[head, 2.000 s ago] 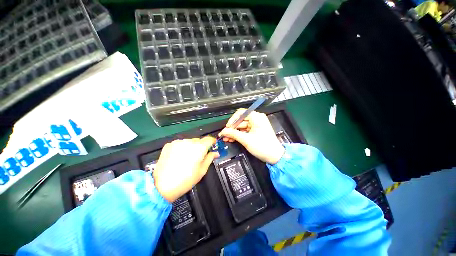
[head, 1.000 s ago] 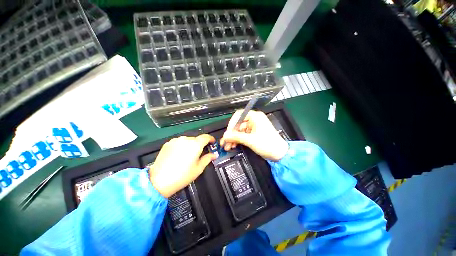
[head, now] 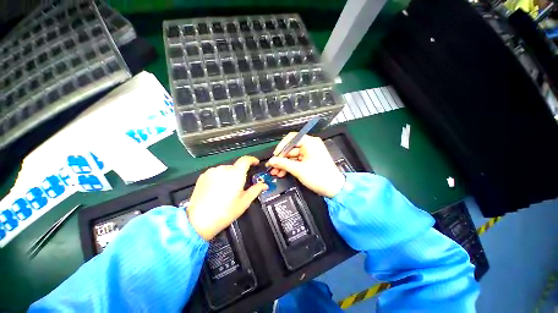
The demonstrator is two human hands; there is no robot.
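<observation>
A phone body (head: 289, 221) lies in the black foam phone tray (head: 263, 287), its battery showing. A blue adhesive film piece (head: 268, 181) is at its upper end. My left hand (head: 221, 197) rests at that end from the left, thumb and index finger apart, the thumb on the phone's edge; no held thing is seen. My right hand (head: 308, 164) holds tweezers (head: 301, 136), their tip low near the film, partly hidden by the fingers. Another phone (head: 225, 263) lies left, partly under my left arm. Two more phones show at the tray's ends.
A blister tray stack (head: 254, 73) stands behind the tray; a second one (head: 58, 61) tilts at far left. Liner sheets (head: 131, 104) with blue pieces lie left, beside spare tweezers (head: 54, 229). A white label strip (head: 370, 105) lies right of the stack. Stacked foam trays (head: 440, 116) stand right.
The fingers of my right hand have lifted slightly off the phone's upper end, so more of the blue film shows. My left hand stays nearly in place. The view has shifted slightly.
</observation>
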